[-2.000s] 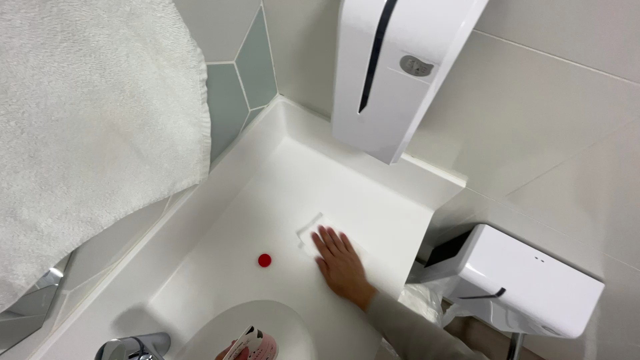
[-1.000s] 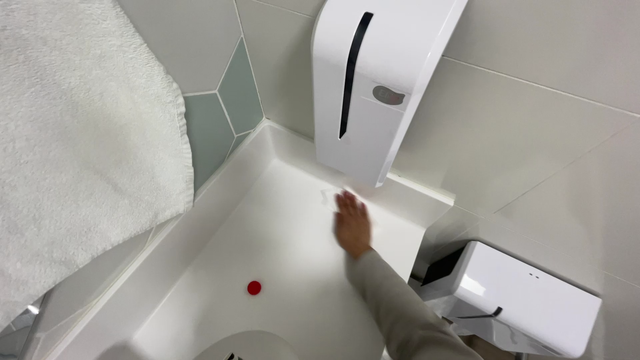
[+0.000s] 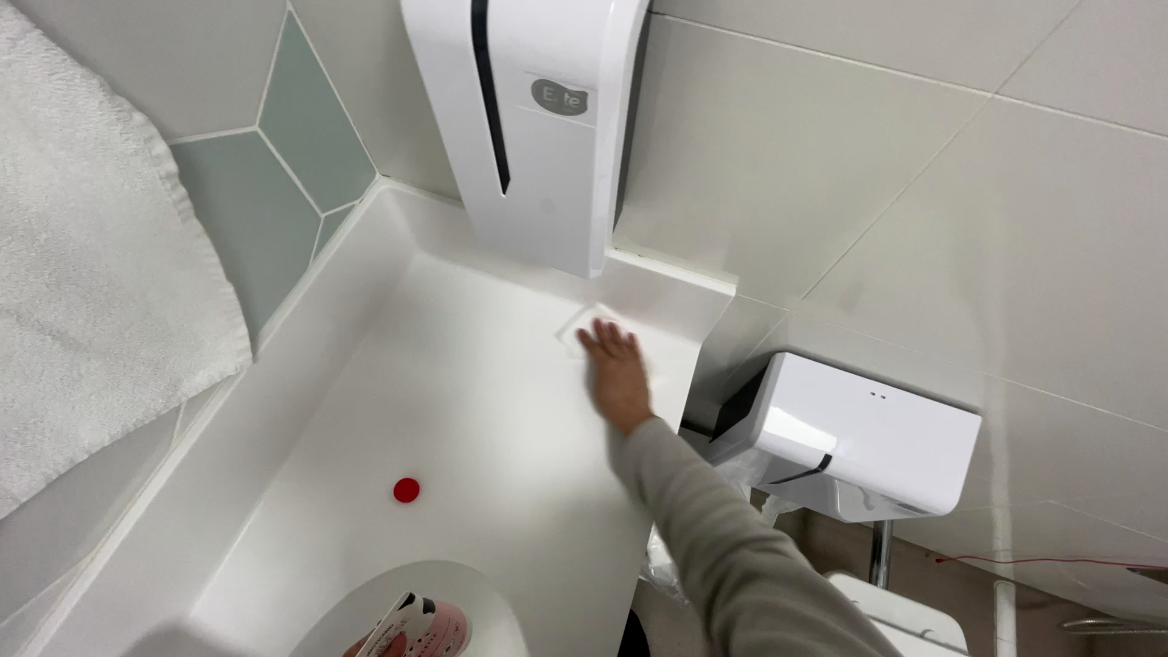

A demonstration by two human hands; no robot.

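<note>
My right hand (image 3: 620, 374) lies flat, fingers spread, on a thin white wipe or tissue (image 3: 577, 330) on the white countertop (image 3: 474, 392), near the back raised edge. At the bottom, my left hand (image 3: 392, 646) is mostly out of frame; its fingers are around a pink and white printed packet or container (image 3: 433, 630) with dark spots, above the sink basin (image 3: 356, 607). A small round red cap or disc (image 3: 407, 490) lies on the countertop left of my right forearm.
A white wall dispenser (image 3: 538, 155) hangs over the back edge. Another white dispenser (image 3: 876, 429) is on the right wall, beyond the counter's side. A white towel (image 3: 100, 246) hangs at the left. A white toilet part (image 3: 903, 616) shows at the lower right.
My right hand has moved with the wipe from mid-counter toward the back edge. The packet, in view two seconds ago and nearly out of frame one second ago, shows again.
</note>
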